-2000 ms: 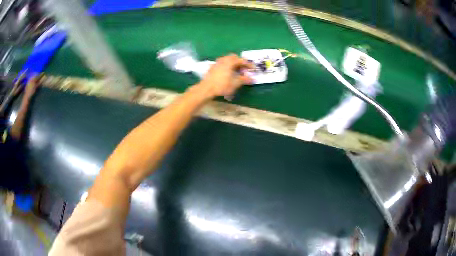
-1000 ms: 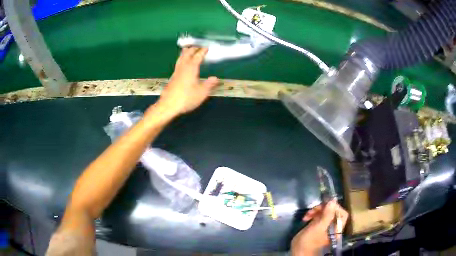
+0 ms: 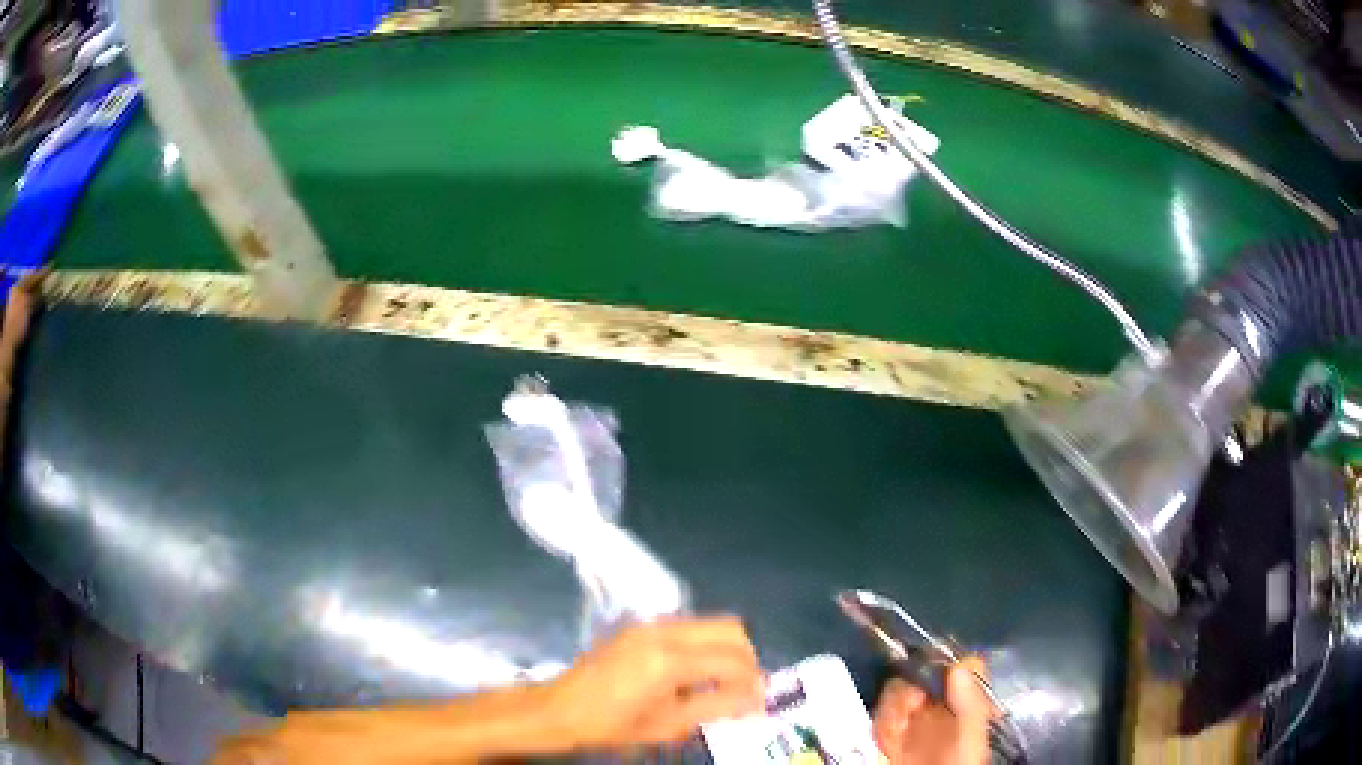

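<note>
A white power strip housing (image 3: 831, 691) lies on the dark green bench at the bottom, its lower part cut off by the picture's edge. My left hand (image 3: 695, 680) is at its left edge, fingers bent; whether it grips the housing cannot be seen. My right hand (image 3: 944, 720), partly cut off, holds a soldering iron (image 3: 914, 653) just right of the housing, its tip pointing up and left. A power cord in a clear plastic bag (image 3: 560, 486) trails up and left from the housing.
A second housing (image 3: 837, 132) with bagged cord (image 3: 717, 194) lies on the green conveyor behind the worn rail (image 3: 598, 332). A clear fume funnel (image 3: 1113, 463) stands at right, beside a black parts box (image 3: 1247, 575). A pale post (image 3: 224, 150) rises at left.
My left hand has come back from the conveyor to the housing on the bench. My right hand and the iron are now close beside that housing. The view has shifted.
</note>
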